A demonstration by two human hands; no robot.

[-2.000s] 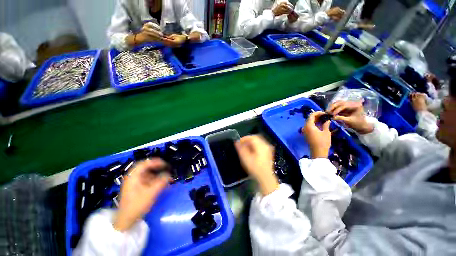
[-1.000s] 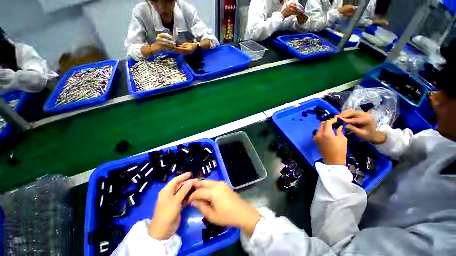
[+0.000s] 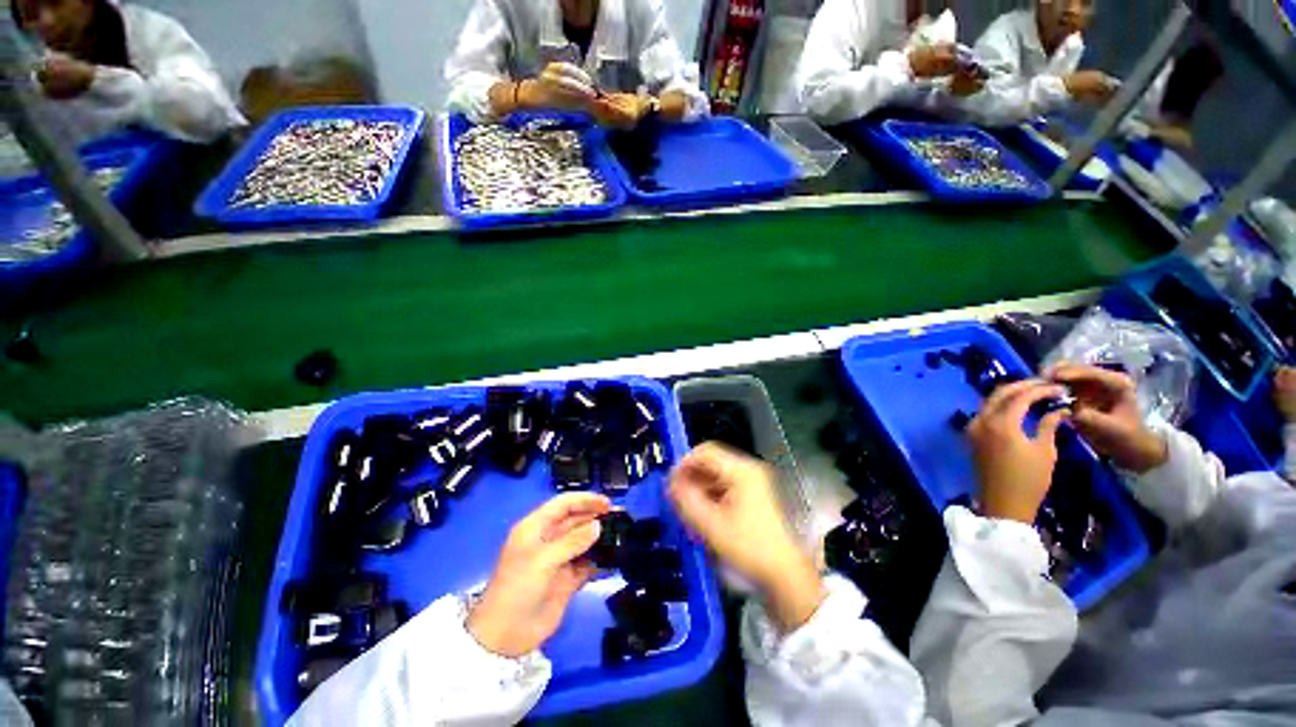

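Note:
My left hand [image 3: 543, 571] is over the near blue tray [image 3: 452, 551] and holds a black plastic housing [image 3: 611, 537] at its fingertips. My right hand [image 3: 739, 514] is over the tray's right rim and the clear plastic tub [image 3: 775, 443], slightly blurred. Its fingers are curled and I cannot tell if a small part is between them. Black housings, some with silver-white bands, lie along the tray's back and left side. More dark housings lie at its right side below my left fingertips. Small dark parts show in the tub, partly hidden by my right hand.
Clear blister trays [image 3: 125, 561] are stacked at left. A neighbour's hands work over another blue tray [image 3: 910, 412] at right. Loose black parts [image 3: 864, 528] lie between the trays. Beyond is the green conveyor belt [image 3: 569, 296] with a stray black part [image 3: 316, 368]. Several people sit across it.
My hands were together over the tray a second ago and are now apart. My right hand has moved right towards the tub. The view has shifted, so the trays sit further right.

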